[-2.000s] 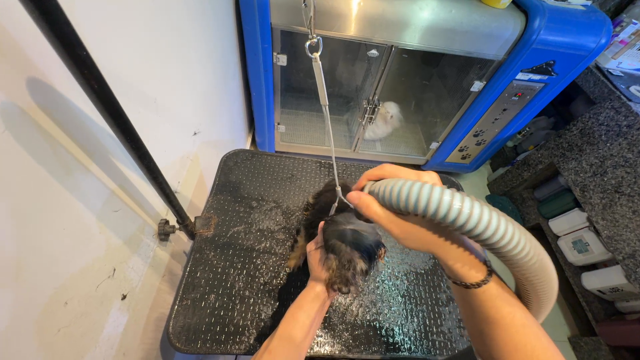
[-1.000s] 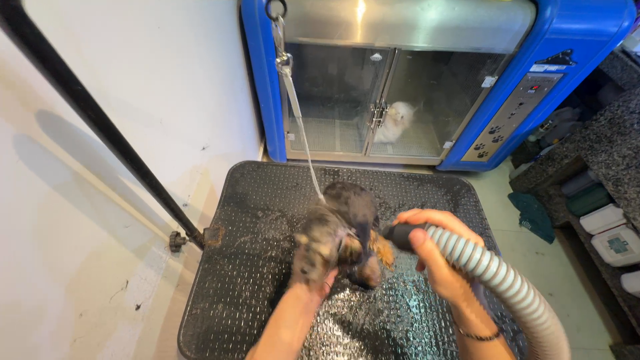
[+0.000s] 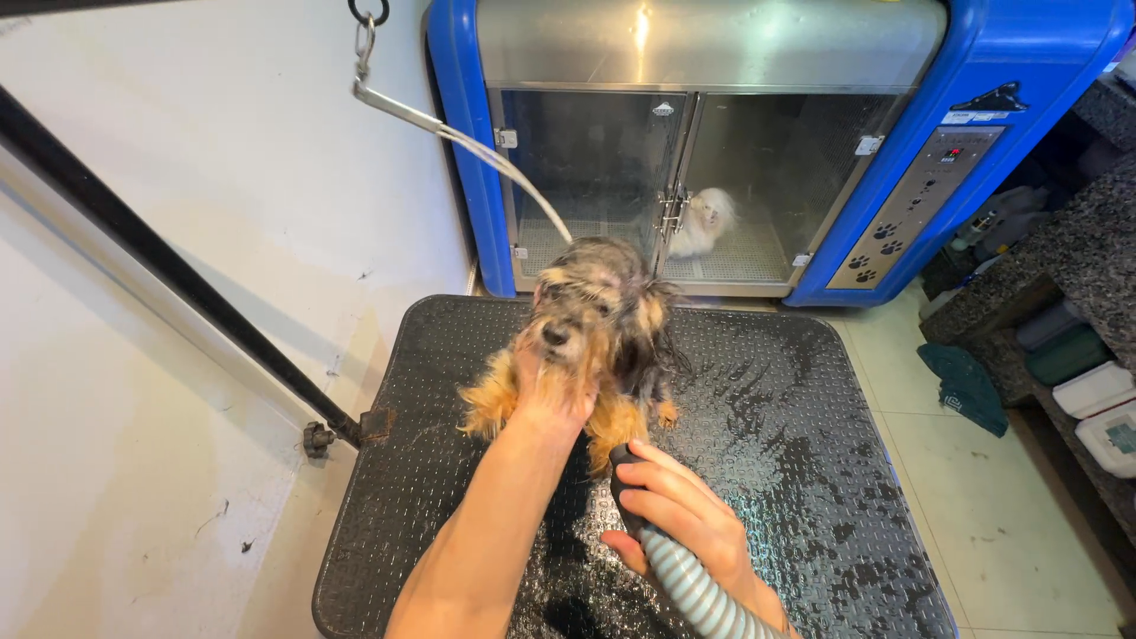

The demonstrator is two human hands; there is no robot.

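Observation:
A small black and tan dog (image 3: 603, 311) with damp fur faces me on the black textured grooming table (image 3: 754, 373). My left hand (image 3: 552, 382) is under its chin and around its muzzle, fingers partly hidden in the fur. Just below the dog's front paw, my right hand (image 3: 683, 515) grips the black nozzle (image 3: 627, 488) of a dryer with a ribbed grey-blue hose (image 3: 697, 590). The nozzle points up toward the dog's chest and legs. A pale grooming loop (image 3: 510, 169) runs from a metal clip down behind the dog's head.
A black grooming arm (image 3: 177, 266) is clamped at the table's left edge, beside a white wall. Behind the table stands a blue drying cabinet (image 3: 451, 151) with glass doors and a white dog (image 3: 704, 222) inside. A dark green cloth (image 3: 963, 386) lies on the floor at right, near shelves.
The dog's head has turned up to face me, with my left hand now under its chin. My right hand has brought the nozzle lower, in front of the dog. The loop now hangs slack in a curve.

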